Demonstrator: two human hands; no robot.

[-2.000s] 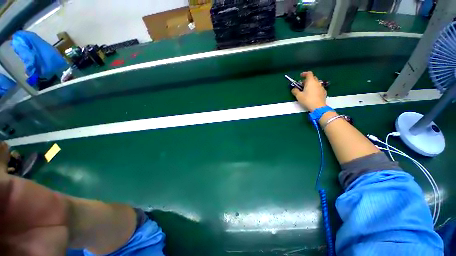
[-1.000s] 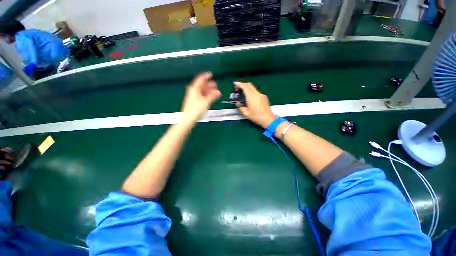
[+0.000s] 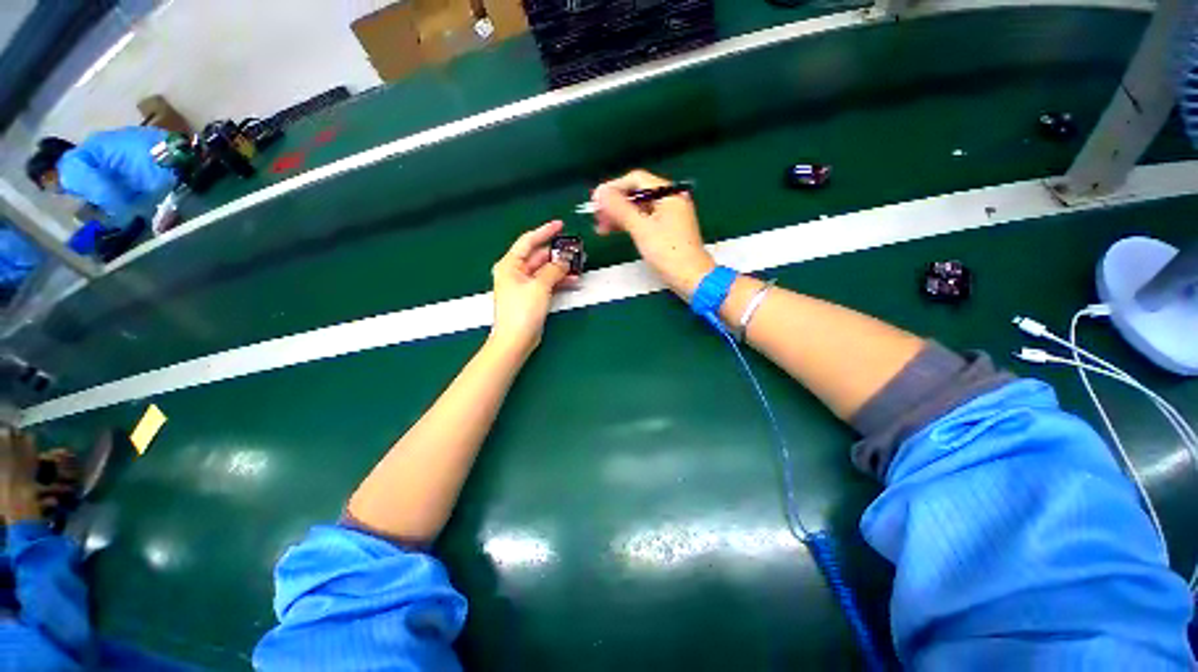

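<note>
My left hand (image 3: pixel 524 289) holds a small black module (image 3: pixel 568 255) between thumb and fingers, just above the white rail (image 3: pixel 394 326). My right hand (image 3: pixel 657 234) is to its right and holds a slim dark pen-like tool (image 3: pixel 657 193); its pale tip points left, above the module and apart from it. A blue wrist strap (image 3: pixel 713 290) with a coiled cord is on my right wrist.
Other black modules lie on the far belt (image 3: pixel 809 175), near the post (image 3: pixel 1055 125) and on the near surface (image 3: pixel 946 280). White cables (image 3: pixel 1051 344) and a fan base (image 3: pixel 1156 302) are right. A yellow note (image 3: pixel 147 428) and another person's hand (image 3: pixel 20 473) are left.
My left hand has come to the rail and now holds the module, which was at my right hand a second ago. My right hand now shows the tool clear of it. The view has shifted.
</note>
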